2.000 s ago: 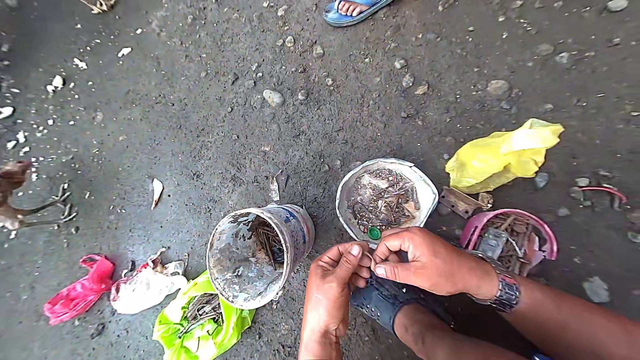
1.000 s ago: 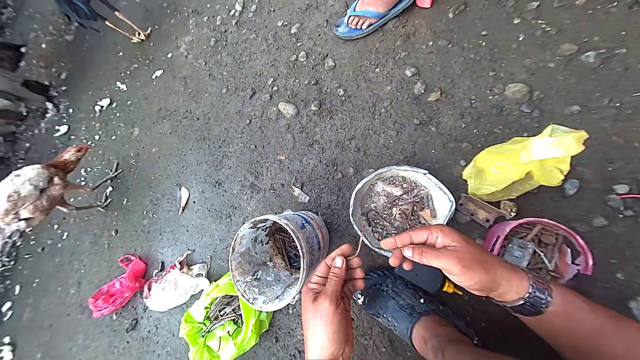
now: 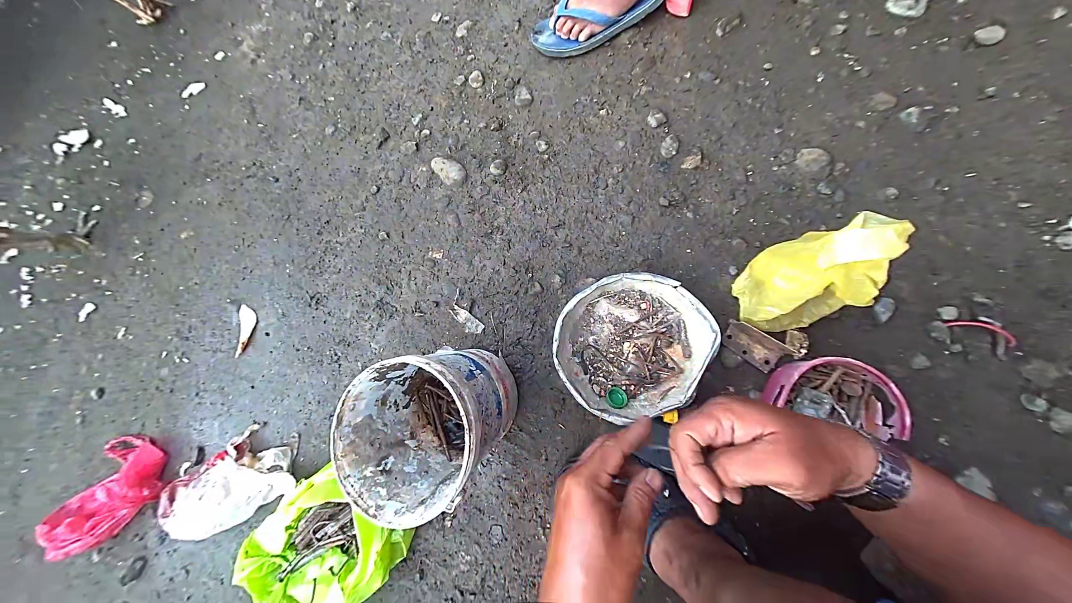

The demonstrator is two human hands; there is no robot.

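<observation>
My left hand point(image 3: 599, 519) is at the bottom centre, its thumb and forefinger a little apart, just below a shallow white pan point(image 3: 708, 335). My right hand point(image 3: 762, 456), with a dark watch at the wrist, is beside it with fingers curled; whether it pinches something small cannot be told. The pan holds nails, grit and a green bottle cap point(image 3: 616, 397). Left of my hands a dirty white bucket point(image 3: 494, 394) lies tipped, with rusty nails point(image 3: 440, 414) inside. A pink container point(image 3: 900, 402) of metal scraps stands partly behind my right wrist.
A green bag point(image 3: 385, 548) with nails, a white bag point(image 3: 222, 498) and a pink bag point(image 3: 105, 502) lie at lower left. A yellow bag point(image 3: 825, 272) and a rusty metal piece point(image 3: 758, 345) are right of the pan. Another person's foot in a blue flip-flop point(image 3: 586, 29) is at the top.
My hands held a thin piece between the fingertips a second ago; it is no longer visible there. The chicken at the left has mostly left the view. The green cap shows again in the pan.
</observation>
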